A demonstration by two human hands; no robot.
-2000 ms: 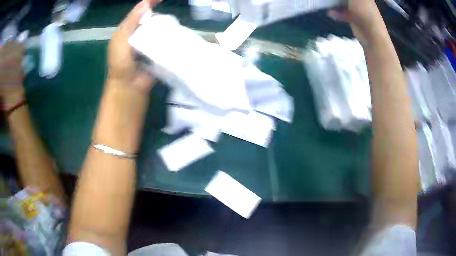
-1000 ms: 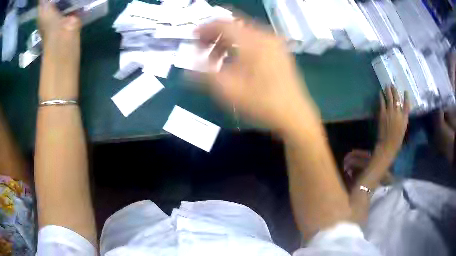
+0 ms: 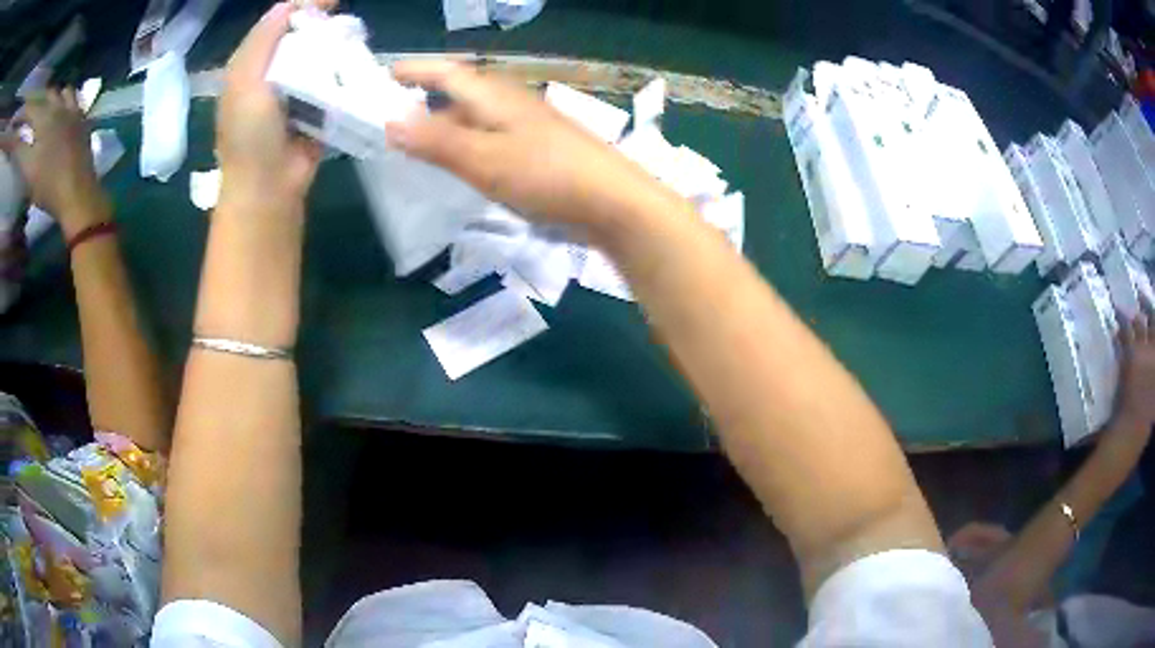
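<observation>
My left hand [image 3: 264,133] holds a white carton [image 3: 332,82] at the upper left, above the bench. The carton slants down to the right. A soft white shape shows at its upper end; I cannot tell if it is a sleeve or a flap. My right hand [image 3: 500,133] reaches across to the carton's right end, its fingers touching or very near it; I cannot tell if it holds anything. Below the hands is a loose heap of white paper leaflets [image 3: 538,260]. One leaflet [image 3: 485,333] lies apart, nearer to me.
Leaning rows of cartons [image 3: 906,165] lie at the right, with more cartons [image 3: 1077,355] at the far right under another person's hand. Another person's arm reaches in at the left. A white sleeved item [image 3: 164,117] lies near the pale bench strip [image 3: 709,91].
My left hand and carton show farther right and in fuller view. My right hand has moved from over the leaflets to the carton's end. The whole view has shifted.
</observation>
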